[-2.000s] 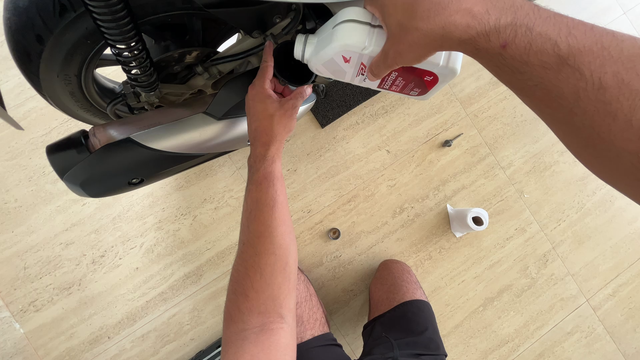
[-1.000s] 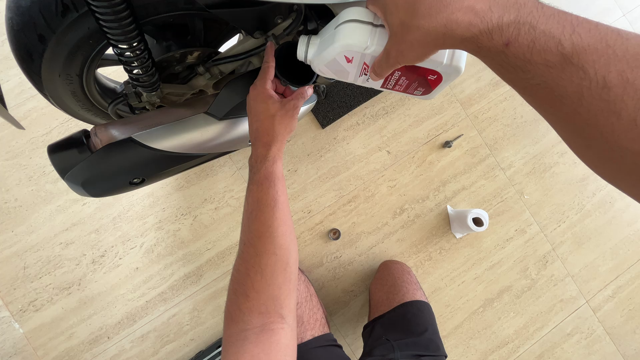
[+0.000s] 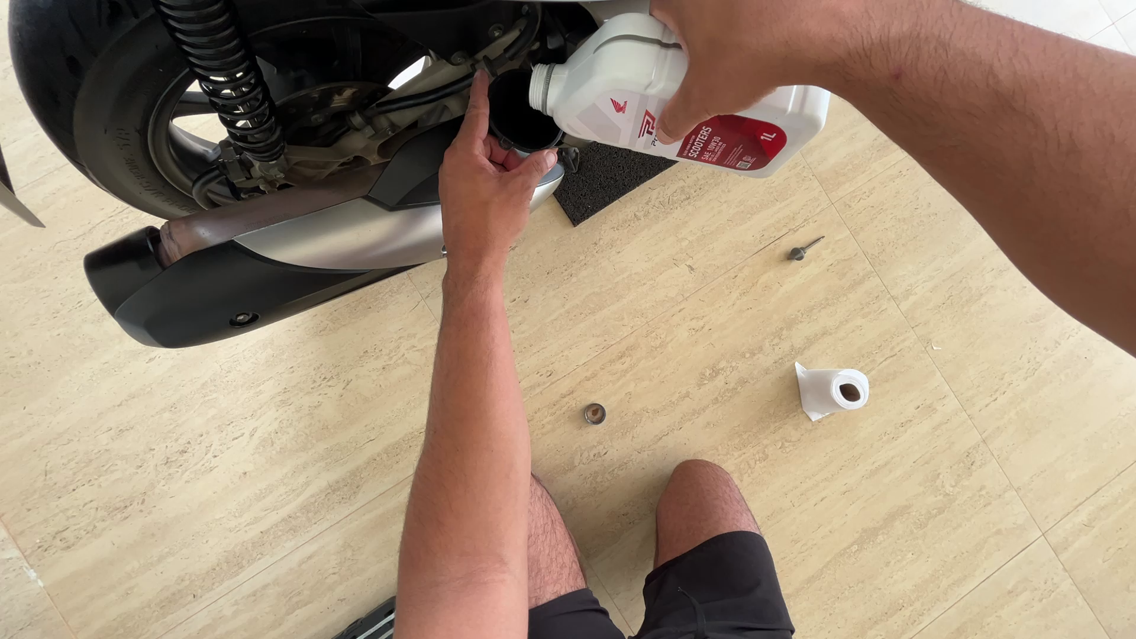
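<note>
My left hand grips a black funnel beside the scooter's engine, thumb at its lower rim and index finger stretched along its left side. In my right hand is a white Honda scooter oil bottle with a red label, tipped on its side. Its uncapped mouth sits at the funnel's right rim. Whether oil is flowing I cannot tell. The funnel's lower end is hidden. Below the engine area runs the silver and black exhaust muffler, left of my left hand.
A dipstick cap, a small round cap and a paper roll lie on the tiled floor. A black textured mat is beneath the bottle. The rear wheel and coil spring stand at upper left.
</note>
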